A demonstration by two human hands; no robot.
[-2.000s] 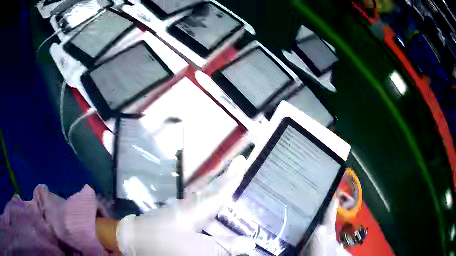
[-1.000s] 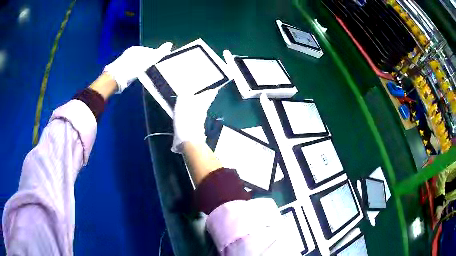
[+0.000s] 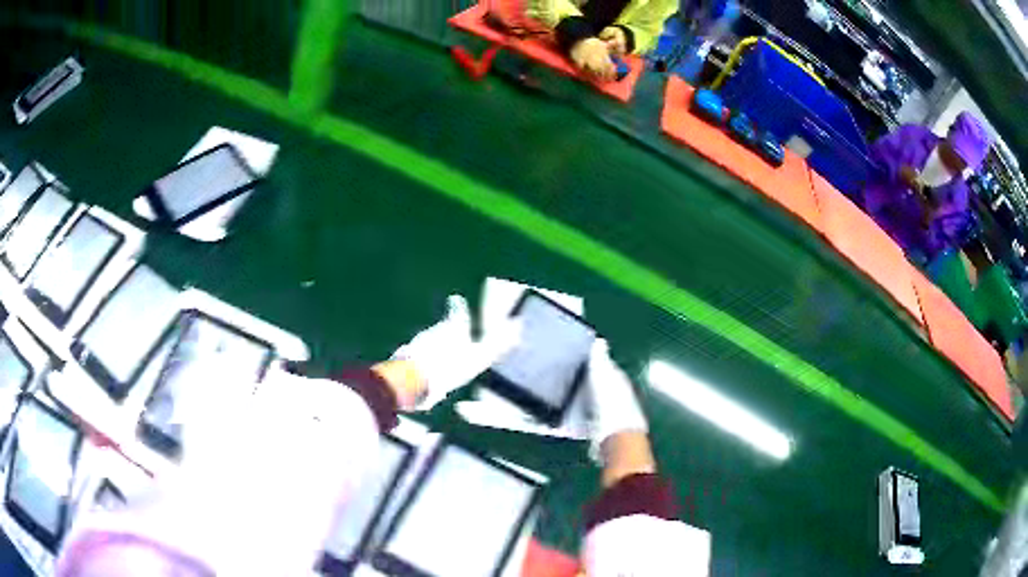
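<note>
An e-reader (image 3: 546, 354) with a grey screen and black frame lies tilted over a white tray (image 3: 513, 418) near the middle of the head view. My left hand (image 3: 457, 352), in a white glove, holds its left side, with one finger or the thumb raised. My right hand (image 3: 616, 397), also gloved, grips the right side of the e-reader, its fingers along the edge and partly blurred. Whether the right fingers also hold the tray is hidden.
Rows of e-readers in white trays (image 3: 276, 337) lie at left and below my hands. Another e-reader (image 3: 205, 183) rests on a tray at upper left. A small boxed device (image 3: 901, 513) lies at lower right. Two people sit across the green bench, behind orange mats (image 3: 862, 242).
The view has swung right across the bench. My hands have left the white-framed e-reader at the bench's left edge and are now at an e-reader and tray on the green surface.
</note>
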